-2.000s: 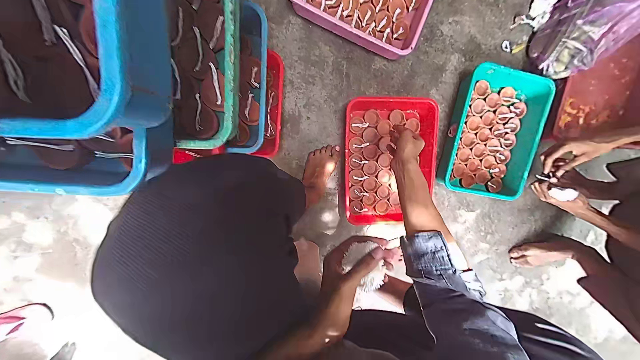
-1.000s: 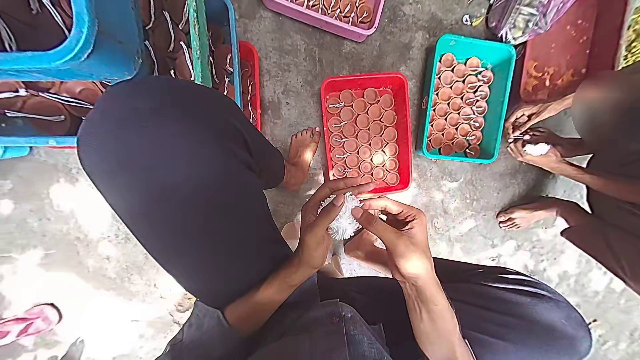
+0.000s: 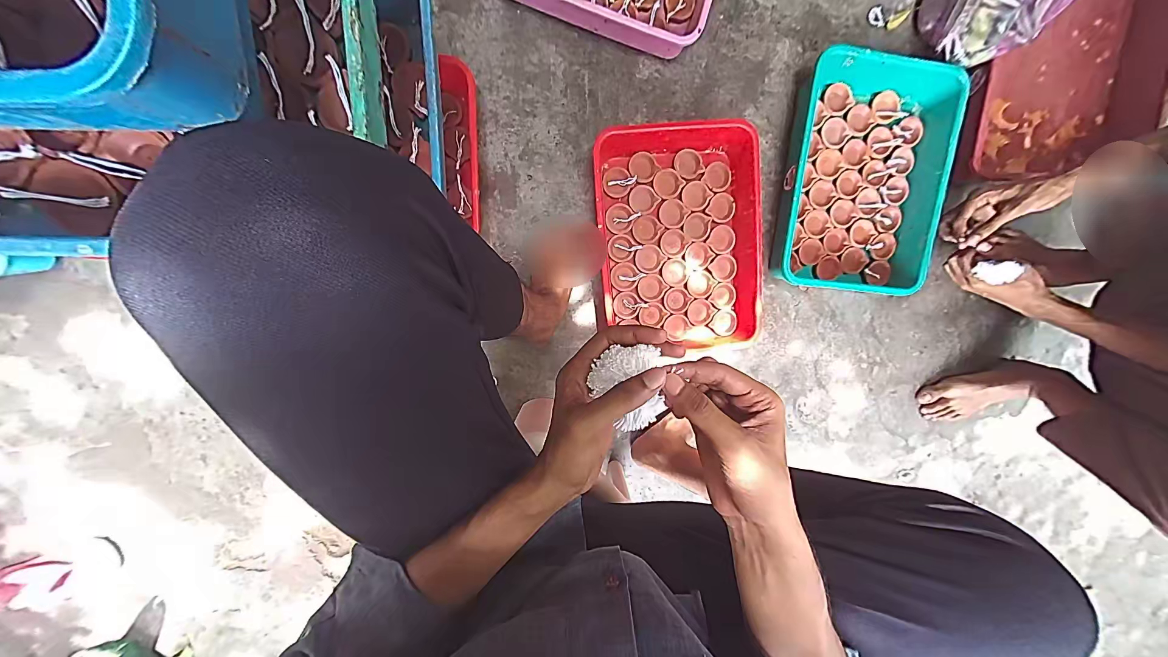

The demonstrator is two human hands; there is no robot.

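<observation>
My left hand (image 3: 589, 411) holds a bundle of white cotton wicks (image 3: 630, 370) over my lap. The fingertips of my right hand (image 3: 730, 420) pinch at the bundle's right edge, where a thin pale strand shows between thumb and forefinger. Just beyond both hands, a red plastic tray (image 3: 751, 219) lies on the floor with rows of small clay cups (image 3: 672, 214). White wicks lie in the cups of its left column; the other cups in it show no wick. Sunlight falls on the cups near the tray's lower edge.
A teal tray (image 3: 944, 173) of clay cups, some with wicks, lies to the right. Beyond it, a co-worker's hands (image 3: 999, 265) hold white material. Blue crates (image 3: 182, 73) of wicked cups stand at upper left, a pink tray (image 3: 671, 41) at the top. My bent knee (image 3: 274, 210) rises left.
My right hand was over the cups in the red tray two seconds ago; it has come back beside my left hand, at the wick bundle. The view has shifted.
</observation>
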